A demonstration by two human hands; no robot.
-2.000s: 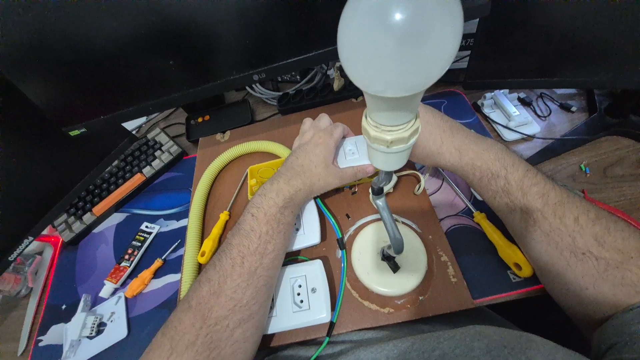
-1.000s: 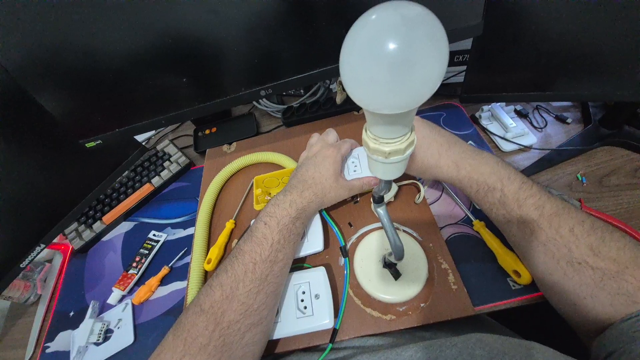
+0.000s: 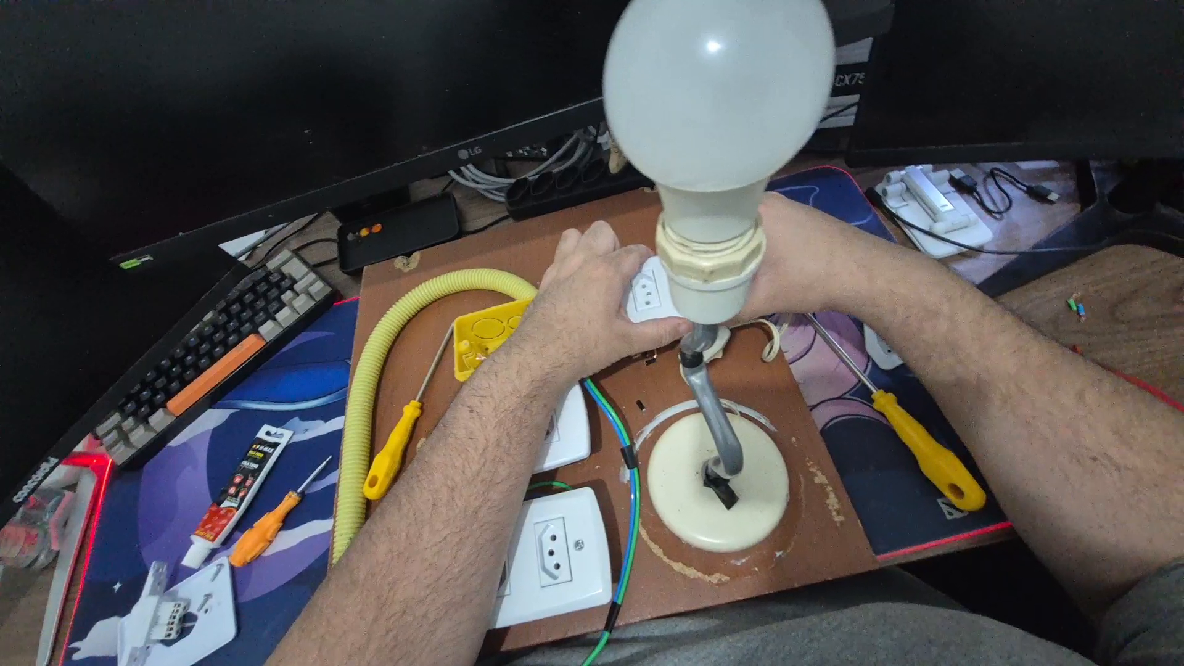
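Observation:
My left hand (image 3: 601, 296) grips a small white power outlet (image 3: 650, 290), its thumb along the lower edge. My right hand (image 3: 772, 268) is mostly hidden behind the lamp holder (image 3: 709, 268); its fingers cannot be seen. A white light bulb (image 3: 720, 92) stands upright in that holder, on a bent grey conduit (image 3: 717, 407) rising from a round cream base (image 3: 718, 504). All this is over a brown board (image 3: 444, 264). Below my left hand are a white outlet plate (image 3: 597, 546) and green and blue wires (image 3: 635, 499). A yellow junction box (image 3: 467, 338) lies beside my left wrist.
Yellow corrugated conduit (image 3: 370, 370) curves along the board's left side. One yellow-handled screwdriver (image 3: 393, 449) lies there, another (image 3: 925, 449) at the right. A keyboard (image 3: 217, 356), a glue tube (image 3: 242, 490), an orange screwdriver (image 3: 266, 529) and a white plate (image 3: 208, 610) are at the left. Monitors (image 3: 305, 83) stand behind.

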